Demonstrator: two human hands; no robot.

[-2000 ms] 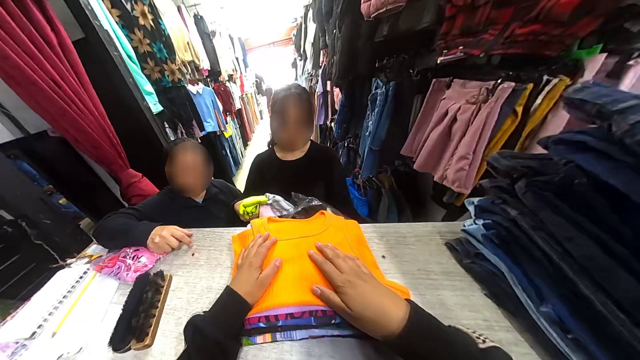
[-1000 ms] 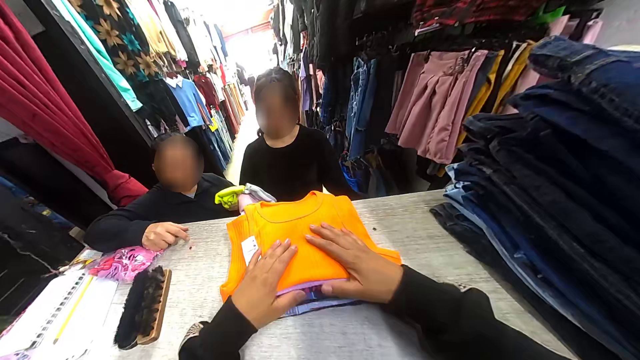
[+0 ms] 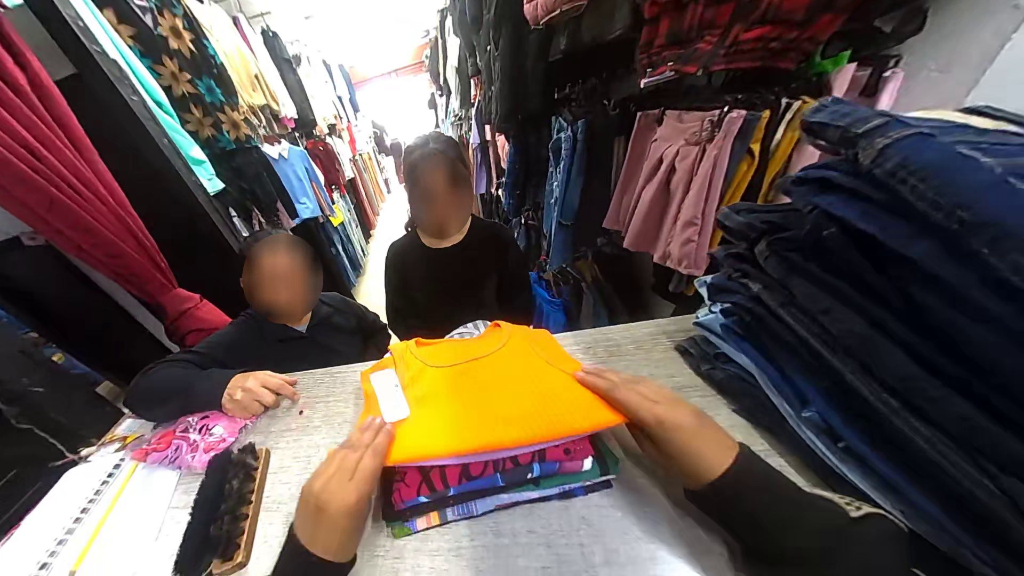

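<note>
An orange folded shirt [image 3: 488, 392] with a white tag [image 3: 390, 395] lies on top of a stack of folded, patterned clothes [image 3: 496, 480] on the counter. My left hand [image 3: 344, 488] rests its fingertips against the shirt's left edge, just below the tag. At the right edge, my right hand [image 3: 660, 420] touches the orange fabric with its fingers stretched out; its thumb is partly hidden beneath. Both hands are flat-fingered at the sides of the stack, and neither grasps the cloth.
A tall pile of folded jeans [image 3: 880, 320] stands at the right. On the left lie a wooden-backed brush [image 3: 224, 512], a pink plastic bundle [image 3: 192, 440], a spiral notebook [image 3: 56, 504] and a yellow pencil [image 3: 104, 520]. Two people are behind the counter [image 3: 328, 400], one with a hand on it.
My hands were flat on top of the orange shirt and have moved apart to its two sides. The white tag, hidden at first, shows fully. The yellow-green item behind the shirt is no longer visible.
</note>
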